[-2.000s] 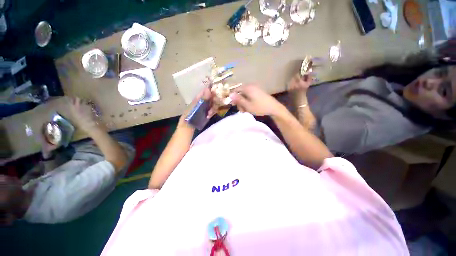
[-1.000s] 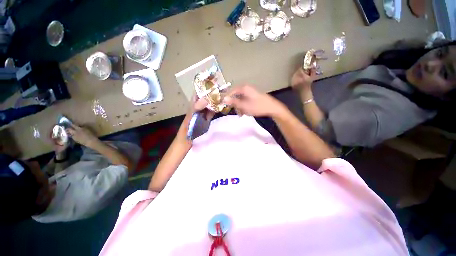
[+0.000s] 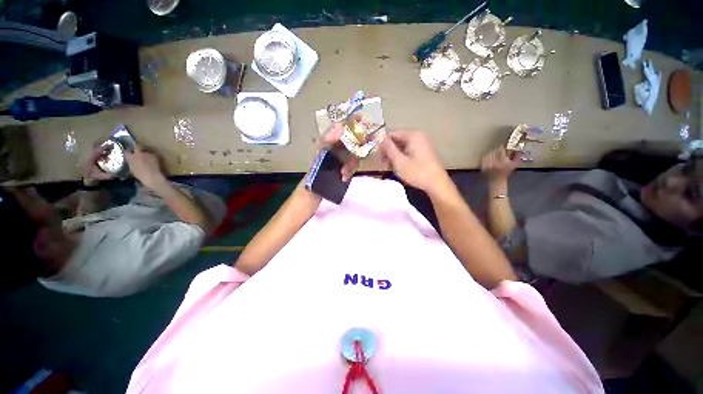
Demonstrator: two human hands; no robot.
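Observation:
My left hand [image 3: 339,146] holds a shiny gold and silver metal part [image 3: 359,132] over the bench's near edge. A dark smartphone [image 3: 329,177] is also held in my left hand, below the part. My right hand [image 3: 416,158] is at the part's right side, thumb and fingertips close together at its edge; whether they pinch it is too small to tell. A pale square board [image 3: 373,110] lies behind the part and is partly hidden by it.
The brown-covered bench [image 3: 362,58] bears white round housings [image 3: 255,118] on foam trays at left, several metal housings [image 3: 482,78] and a screwdriver [image 3: 449,35] at right, and another phone [image 3: 610,80]. A seated person works on each side. A blue-black electric screwdriver [image 3: 50,108] lies far left.
The view has turned and shifted, so bench things sit further right. My left hand still holds the part and phone; the part has been tilted. My right hand stays beside it.

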